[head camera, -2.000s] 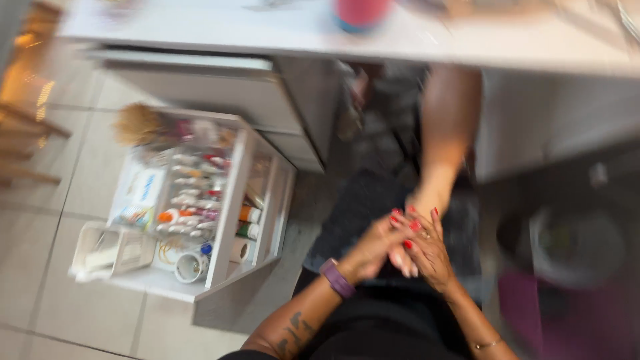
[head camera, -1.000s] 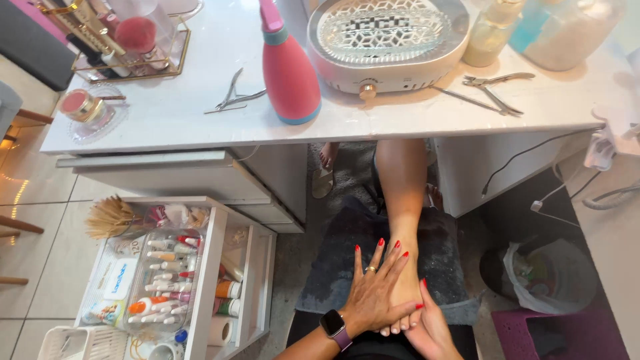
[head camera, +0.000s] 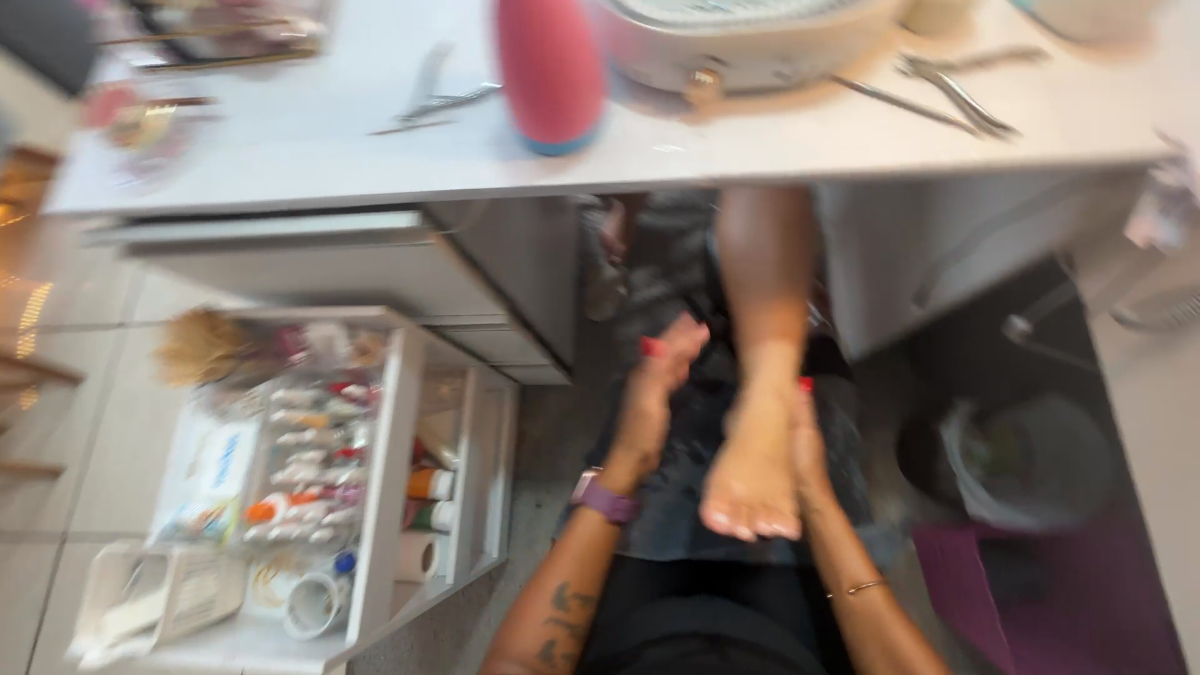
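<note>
Another person's bare foot (head camera: 755, 469) reaches out from under the table, above a dark towel (head camera: 689, 516) on my lap. My left hand (head camera: 656, 394), with a purple-banded watch (head camera: 607, 499) on its wrist, is raised to the left of the foot, apart from it and holding nothing; blur softens its fingers. Against the right side of the foot and ankle lies my right hand (head camera: 808, 441), its fingers partly hidden behind the foot. A thin bracelet (head camera: 858, 589) circles the right wrist.
An open drawer (head camera: 403, 469) of small bottles stands at the left. On the white tabletop (head camera: 656, 169) are a pink spray bottle (head camera: 551, 70), a white device (head camera: 759, 47) and metal nippers (head camera: 956, 84). A lined bin (head camera: 1022, 459) sits at the right.
My left hand has come off the top of the foot and moved to its left. My right hand has shifted from near the toes up along the foot's right side.
</note>
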